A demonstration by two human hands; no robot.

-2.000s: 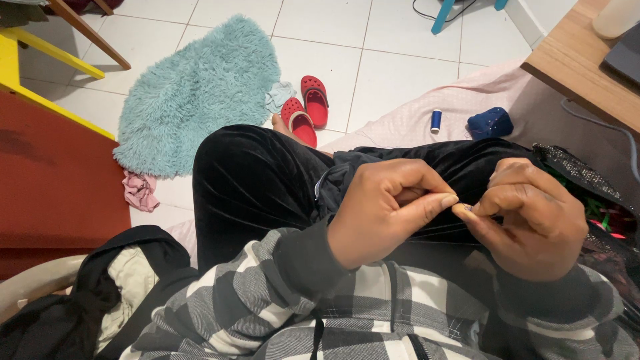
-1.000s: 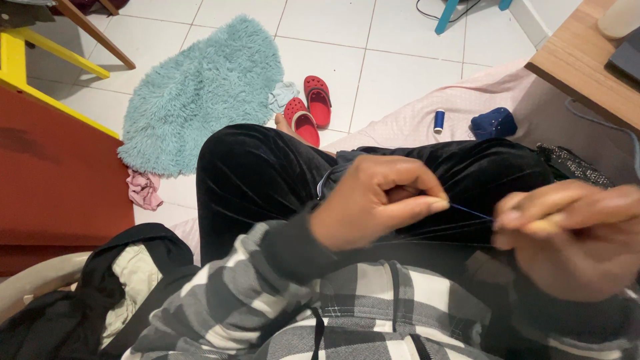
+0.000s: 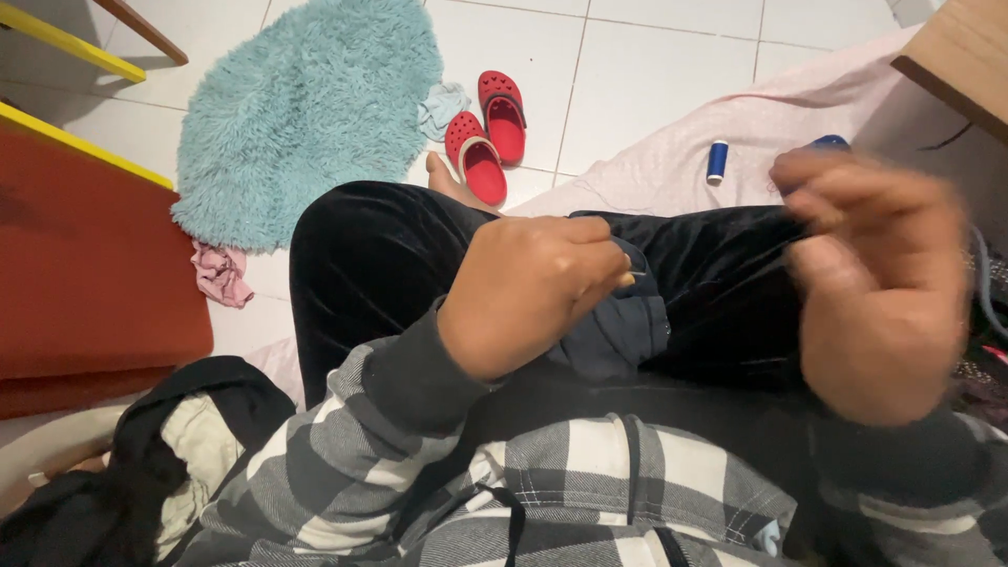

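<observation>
My left hand (image 3: 535, 287) is closed over my lap, pinching a thin needle (image 3: 639, 273) whose tip shows past the fingertips. Under it a dark grey cloth (image 3: 618, 335) lies across my black velvet trousers. Raised at the right, my right hand (image 3: 882, 276) is blurred, its thumb and fingers apart; whether a thread runs from it cannot be seen. A spool of blue thread (image 3: 717, 163) lies on a pale pink sheet (image 3: 638, 177) beyond my knees. Next to it a dark blue item (image 3: 829, 142) is mostly hidden behind my right hand.
Red clogs (image 3: 504, 118) sit on the tiled floor by a fluffy turquoise rug (image 3: 315, 126). A wooden tabletop (image 3: 957, 63) juts in at the upper right. Dark and pale clothes (image 3: 201, 449) lie at the lower left, below a red panel with a yellow edge (image 3: 87, 252).
My hands were together two seconds ago, then drew apart with a blue thread between them. Now my right hand is raised with its fingers spread, and my left has turned knuckles up.
</observation>
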